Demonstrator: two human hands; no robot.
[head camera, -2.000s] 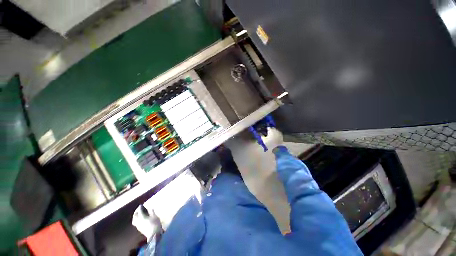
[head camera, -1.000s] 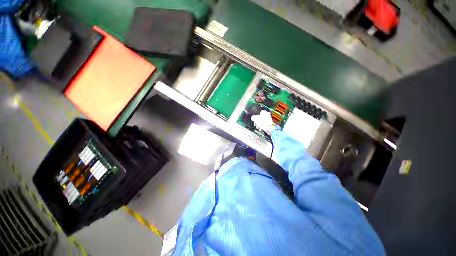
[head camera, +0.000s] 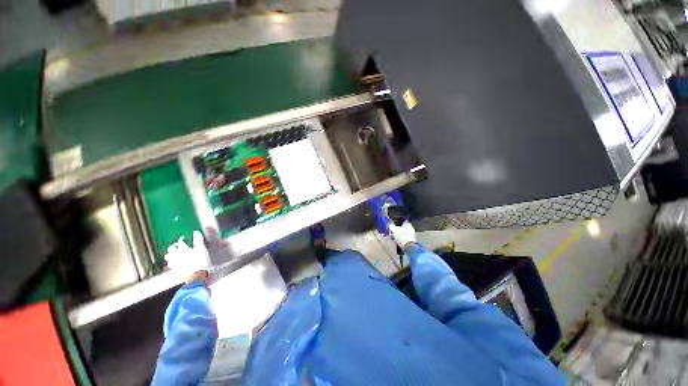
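A green power circuit board (head camera: 241, 191) with orange-copper chokes, white covers and black capacitors lies in a pale grey carrier frame (head camera: 198, 197) between the conveyor rails. My left hand (head camera: 188, 255), in a white glove, is over the near rail beside the frame's near left corner, fingers spread, with nothing seen in it. My right hand (head camera: 402, 232), also gloved in white, is at the blue part (head camera: 382, 215) under the near rail, by the machine entrance. Its fingers are small and blurred, so its grip cannot be told.
The near conveyor rail (head camera: 302, 223) runs towards the dark grey machine (head camera: 483, 105) on the right. A green bench (head camera: 188, 87) lies behind the far rail. A red-orange panel (head camera: 30, 348) is at the lower left. A black bin (head camera: 539, 305) stands at the lower right.
The view has swung right, towards the machine. My right hand has left the board and is at the blue part. My left hand has come into view at the near rail.
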